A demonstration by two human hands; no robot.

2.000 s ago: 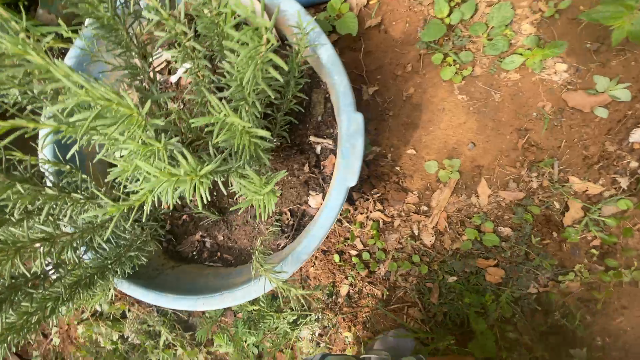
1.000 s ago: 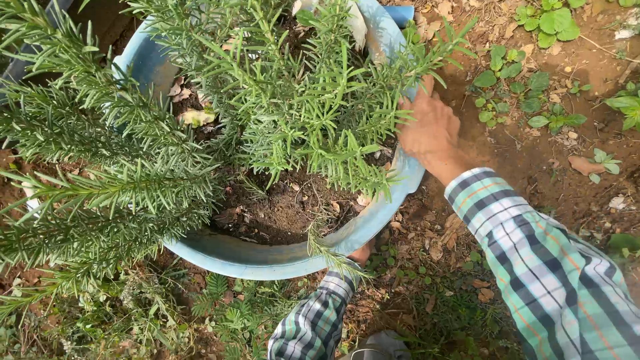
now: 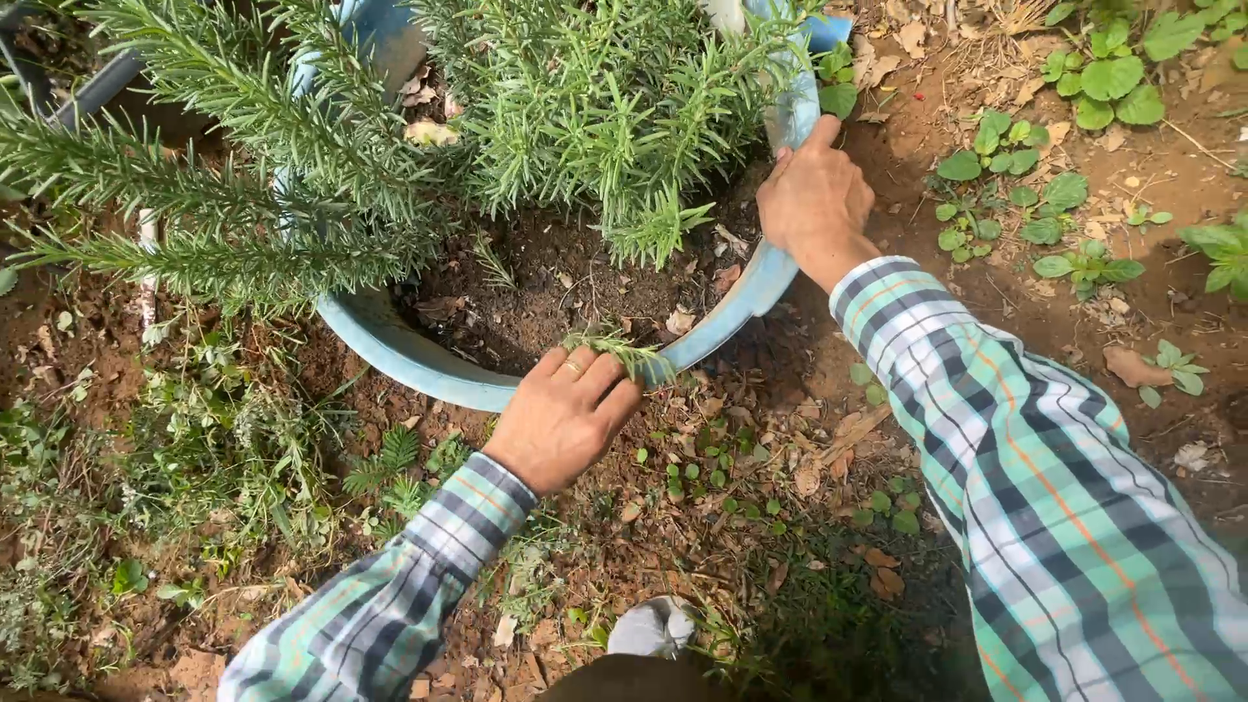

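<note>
A round light-blue planter (image 3: 409,369) holds dark soil (image 3: 565,283) and a bushy rosemary plant (image 3: 604,117). My left hand (image 3: 570,414), with a ring on one finger, rests over the near rim, its fingers bent down around the edge beside a small loose green sprig (image 3: 624,351). Whether the fingers pinch that sprig is unclear. On the right rim sits my right hand (image 3: 819,200), curled over the edge with its thumb on the inner side. Foliage hides the planter's left wall in part.
Low weeds (image 3: 244,448) and dry leaves cover the reddish ground around the planter. Broad-leaved seedlings (image 3: 1111,78) grow at the upper right. A grey shoe tip (image 3: 651,627) shows at the bottom. A dark frame (image 3: 102,88) stands at the upper left.
Both hands have come into view since the oldest frame. My left hand, mostly below the rim a second ago, now lies over it. My right hand stays at the right rim.
</note>
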